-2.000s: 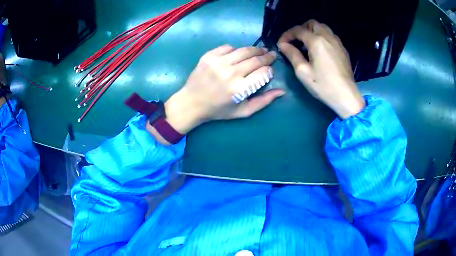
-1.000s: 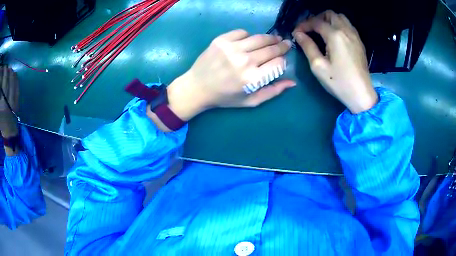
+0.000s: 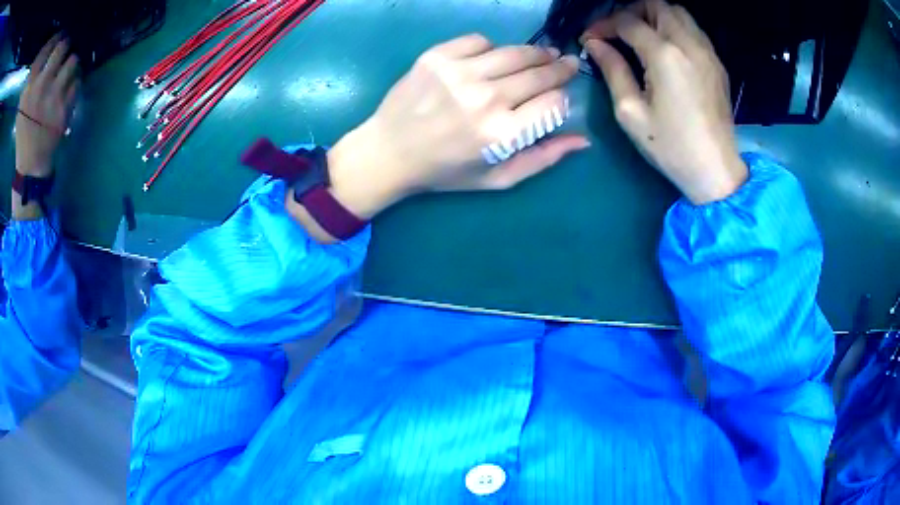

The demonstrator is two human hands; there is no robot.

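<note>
A glossy black plastic housing (image 3: 780, 59) lies at the upper right, cut off by the top edge. A thin black lead (image 3: 542, 36) comes from its near left side. My left hand (image 3: 464, 118) is palm down, its fingertips closed at the lead's end. A row of small white labels (image 3: 526, 134) sits across its fingers. My right hand (image 3: 676, 99) pinches with thumb and index finger at the same spot, beside the housing, around a tiny light tip. The fingers partly hide the lead's end.
A bundle of red lead wires (image 3: 219, 74) lies on the green mat (image 3: 493, 252) at the upper left. Another black housing (image 3: 99, 25) is at the top left, with a neighbouring worker's hand (image 3: 45, 104) at it. Clear plastic (image 3: 148, 237) lies at the front left table edge.
The view has shifted, so the table sits higher in the picture. My hands stay together at the lead by the housing. The neighbouring worker's hand has moved up to the other housing.
</note>
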